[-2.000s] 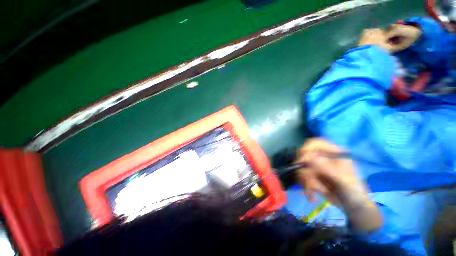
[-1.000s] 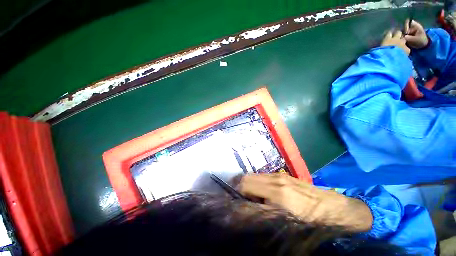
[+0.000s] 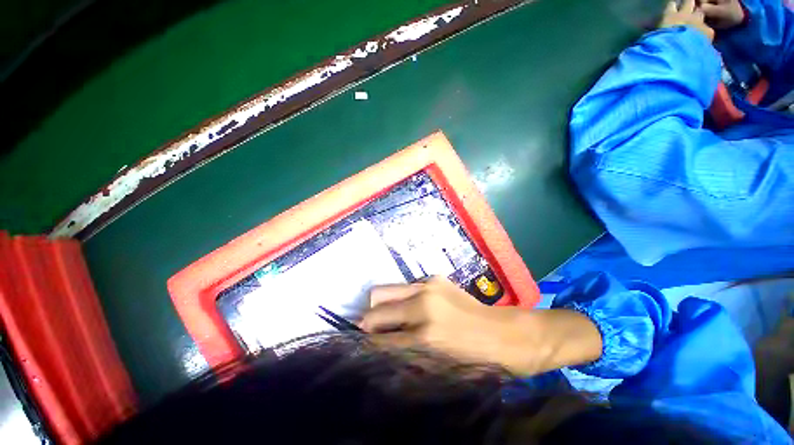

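An open tablet (image 3: pixel 435 217) lies in a red-orange foam frame (image 3: pixel 300 219) on the dark-green bench. Its large white battery (image 3: pixel 322 269) shows in the middle, and a small yellow-orange patch (image 3: pixel 487 286) shows at the near right corner. My right hand (image 3: pixel 435 322) comes in from the right, over the tablet's near side, and holds dark tweezers (image 3: pixel 338 318) with the tips over the battery. Dark hair hides the tablet's near edge. My left hand is not in view.
Red stacked foam pieces (image 3: pixel 57 335) stand at the left. A chipped brown-and-white rail (image 3: pixel 252 109) separates the bench from the green belt (image 3: pixel 157 78). A small white scrap (image 3: pixel 360 95) lies near the rail. Another person's blue sleeves (image 3: pixel 649 156) and hands are at the right.
My right hand came in over the tablet from its right side and has since shifted slightly left, uncovering the yellow-orange corner patch. The tweezers' tips have moved left over the battery. The view has shifted.
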